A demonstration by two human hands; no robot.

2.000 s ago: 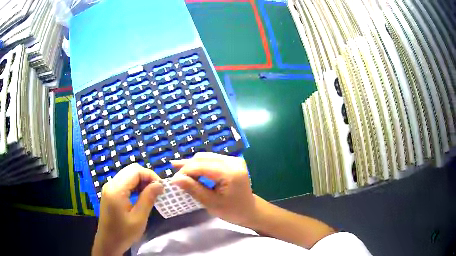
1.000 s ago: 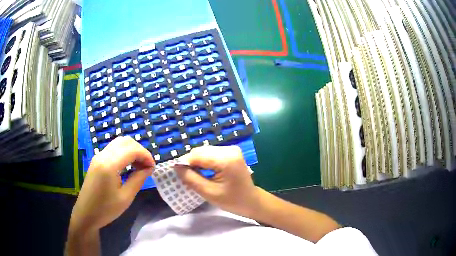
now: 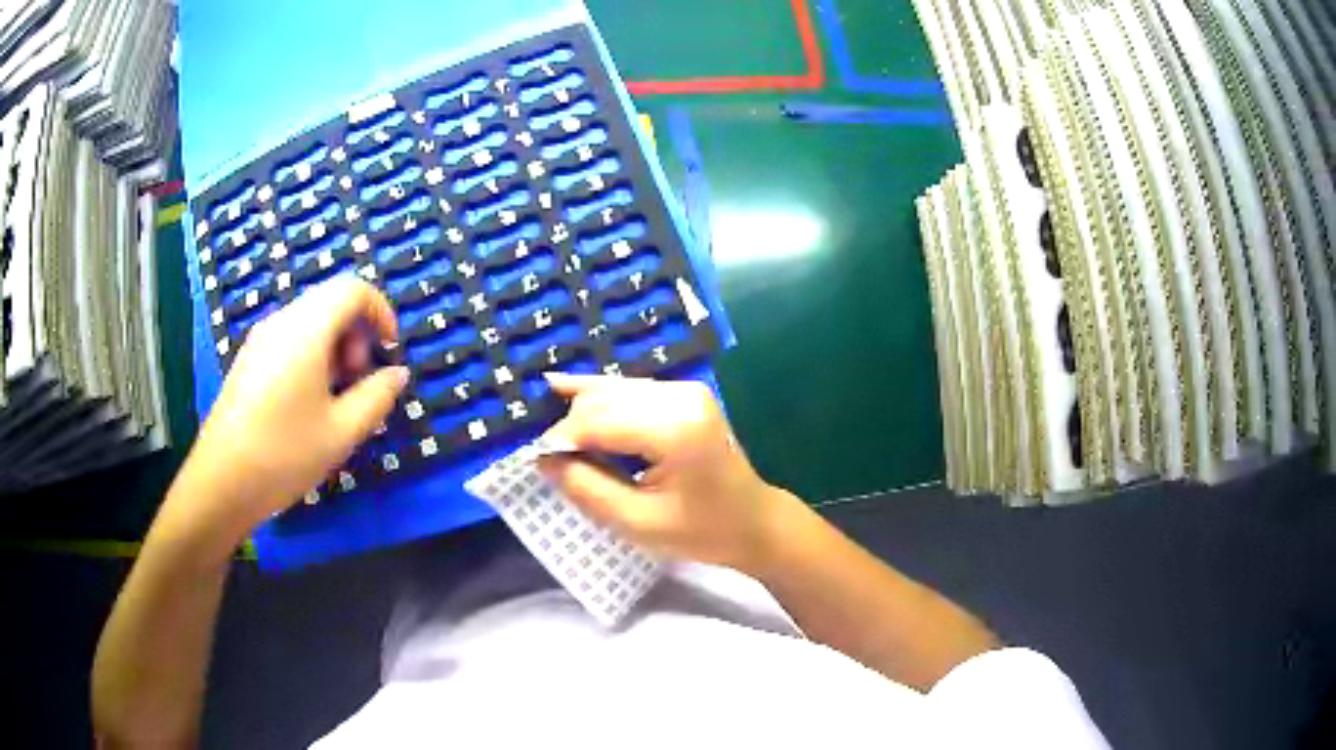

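Observation:
The black foam tray point(image 3: 579, 227), with columns of blue oblong cut-outs and small white labels between them, lies tilted in view on a light blue sheet point(image 3: 293, 66). My left hand point(image 3: 308, 381) is over the tray's lower left part, with thumb and forefinger bent towards its surface; whether a label is at the fingertips cannot be told. My right hand point(image 3: 659, 454) is at the tray's near edge and grips the white label sheet point(image 3: 579, 542) by its upper part. The sheet hangs towards my body, its grid of small dark-printed squares showing.
Thick rows of upright white and beige boards stand at the right point(image 3: 1143, 264) and at the left point(image 3: 88, 279). The green bench top point(image 3: 821, 337) shows red and blue tape lines. My white clothing is below, with dark floor at both sides.
My left hand has left the label sheet and moved up over the tray. My right hand still holds the sheet, now hanging more slanted and fully in sight. The tray sits higher in view.

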